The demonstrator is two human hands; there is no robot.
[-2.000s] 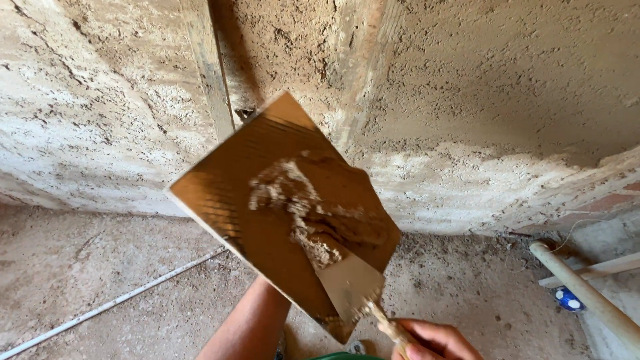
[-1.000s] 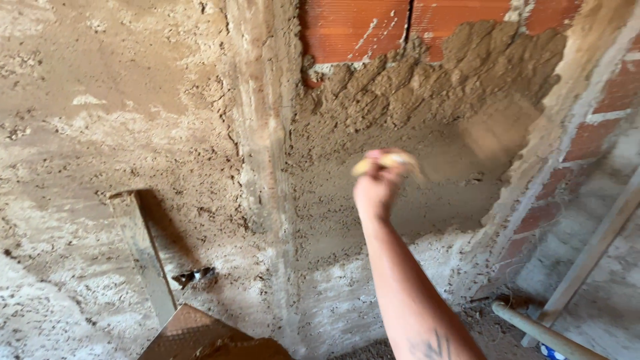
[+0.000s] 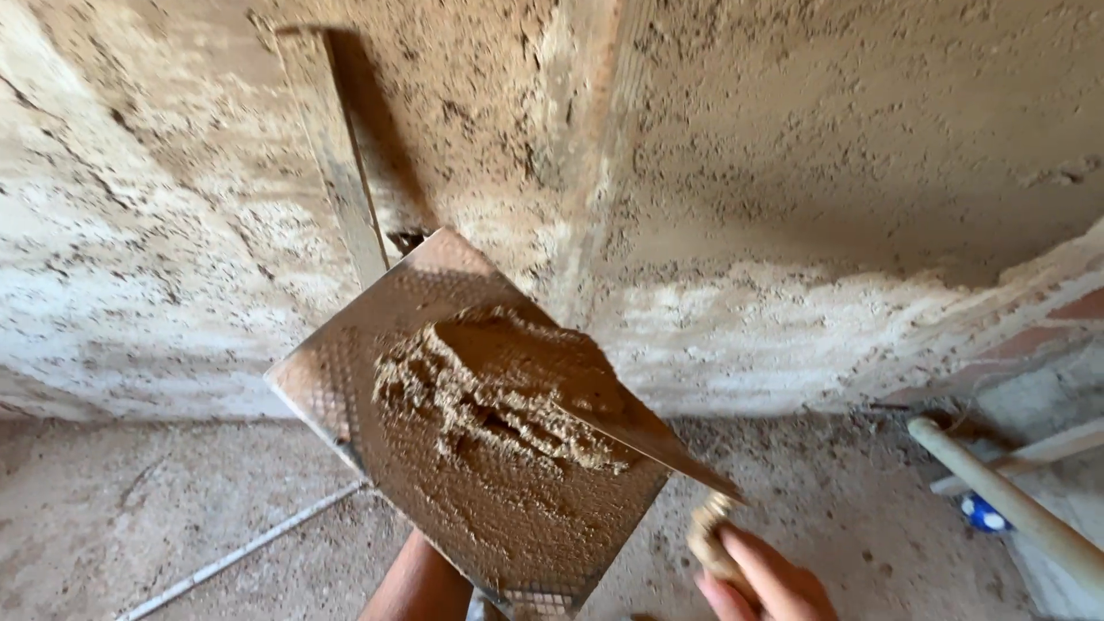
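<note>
My right hand (image 3: 759, 578) grips the handle of a pointed mason's trowel (image 3: 655, 448) at the lower right. The trowel's blade lies tilted against a mound of wet mortar (image 3: 517, 379). That mound rests on a square tile (image 3: 319, 388) with a gridded surface, which serves as a mortar board in the middle of the view. My left forearm (image 3: 423, 582) reaches up beneath the tile; the left hand itself is hidden under it, so its fingers cannot be made out.
Behind the tile rises a rough mortared wall (image 3: 819, 155) with a wooden board (image 3: 328, 138) against it. A thin rod (image 3: 241, 552) lies on the dusty floor at the left. At the right are a pale pipe (image 3: 1009, 509) and a blue-and-white object (image 3: 983, 513).
My right hand, a second ago up at the wall with the trowel, is back beside the tile, and the blade touches the mortar. The view has tilted down from the exposed bricks.
</note>
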